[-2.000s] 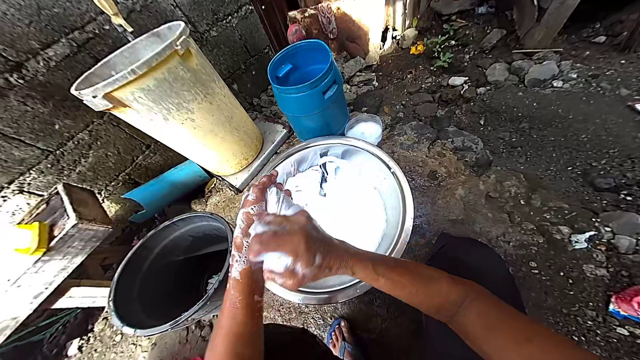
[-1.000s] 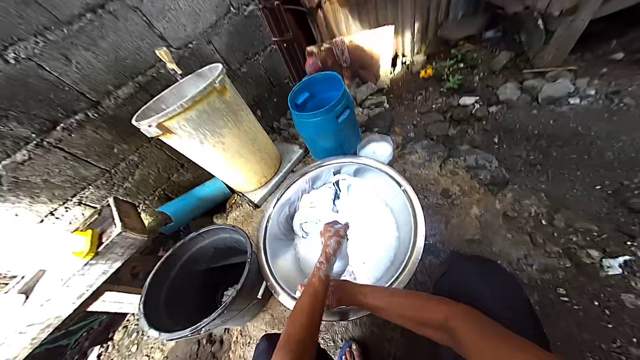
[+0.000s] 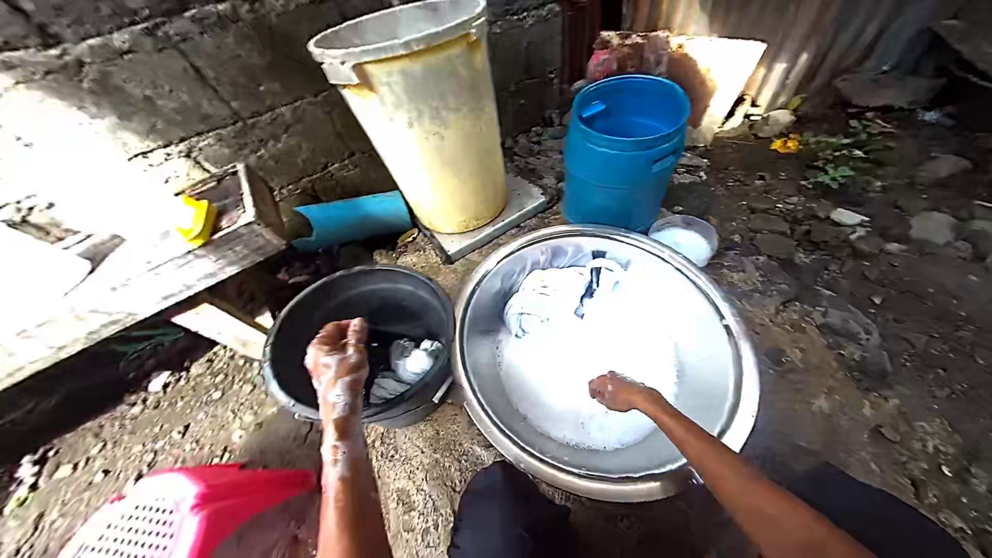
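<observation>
My left hand (image 3: 339, 350), streaked with suds, is over the left part of a black plastic tub (image 3: 283, 310); its fingers are curled and nothing shows in them. Bunched white and grey cloth (image 3: 415, 362) lies inside that tub, right of the hand. My right hand (image 3: 618, 391) is at the white suds (image 3: 593, 411) in a wide metal basin (image 3: 736, 341), its fingers bent; whether it grips anything under the suds cannot be told. White cloth (image 3: 546, 298) with a dark strip rests at the basin's back left.
Behind the basin stand a tall yellowish bin (image 3: 442, 132) on a slab and a blue plastic drum (image 3: 620, 170). A clear bowl of white matter (image 3: 686, 239) sits beside the drum. A wooden bench (image 3: 155, 271) is at left, a pink plastic item (image 3: 209, 496) at lower left.
My hands, together over the basin two seconds ago, are now apart. The left one has moved left to the black tub, where a white bundle now shows. The view has shifted.
</observation>
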